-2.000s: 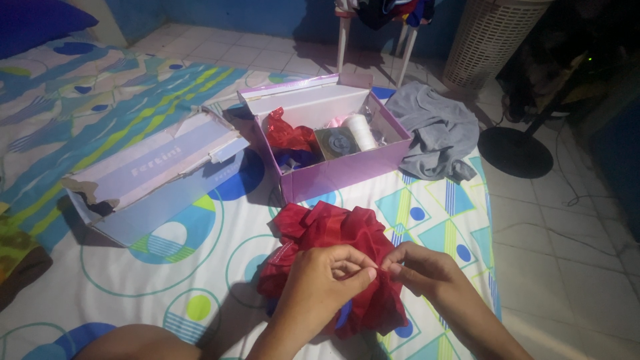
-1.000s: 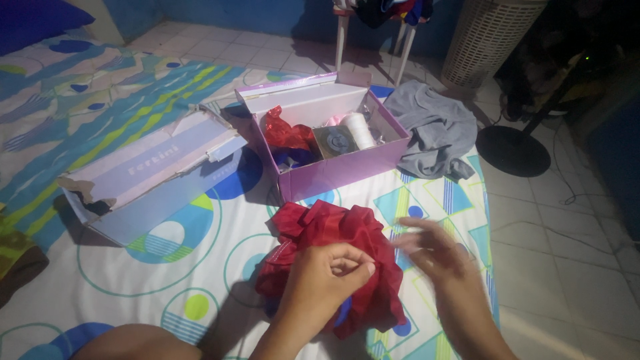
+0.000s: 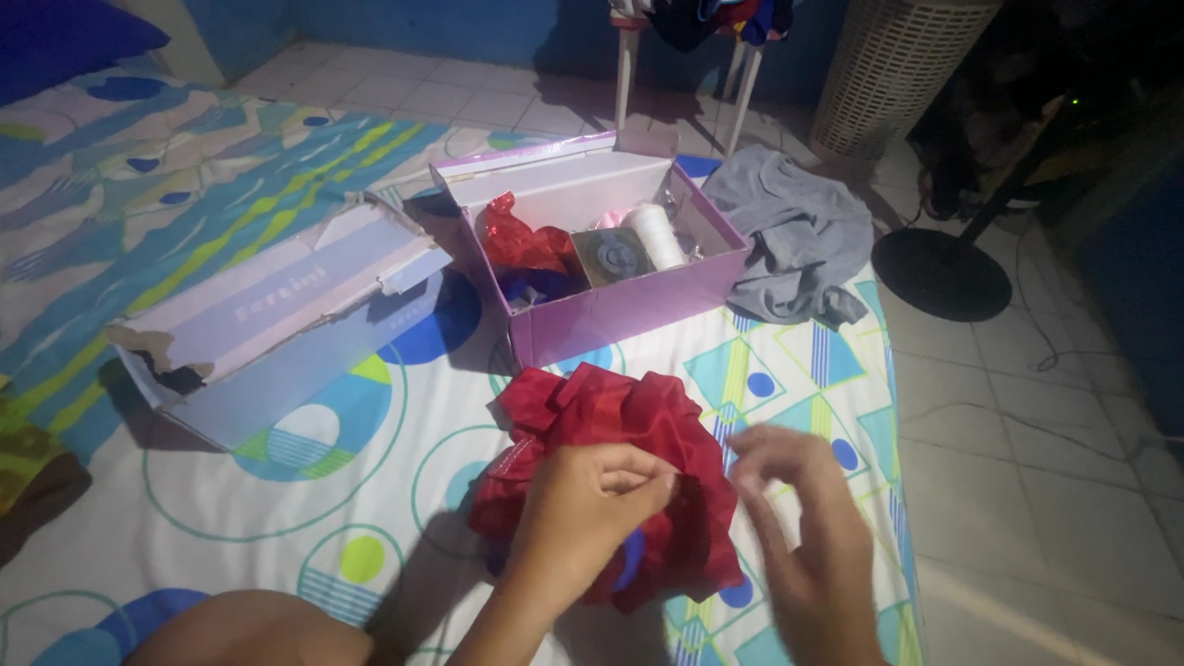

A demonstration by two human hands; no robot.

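A crumpled red cloth (image 3: 592, 407) with a small blue patch lies on the patterned bedsheet, under and around my hands. Over its middle, my left hand (image 3: 592, 509) has thumb and forefinger pinched together; whatever is between them is too small to make out. My right hand (image 3: 805, 518) is just right of the cloth, slightly blurred, its fingers curled and thumb near the fingertips; whether it holds anything cannot be told. Beyond the cloth stands an open purple cardboard box (image 3: 629, 314) with a white thread spool (image 3: 655, 237), red shiny material (image 3: 523, 242) and a dark square item (image 3: 612, 255).
A torn pale-blue cardboard box (image 3: 305, 342) lies left of the purple one. Grey cloth (image 3: 786, 231) is bunched at the bed's right edge. On the tiled floor are a round black stand base (image 3: 942, 275), a cable, a wicker basket (image 3: 893, 74) and a stool (image 3: 627, 79) bearing clothes.
My right hand has come away from my left fingertips, where it was two seconds ago, and is now apart to the right. The left hand keeps its pinch over the red cloth.
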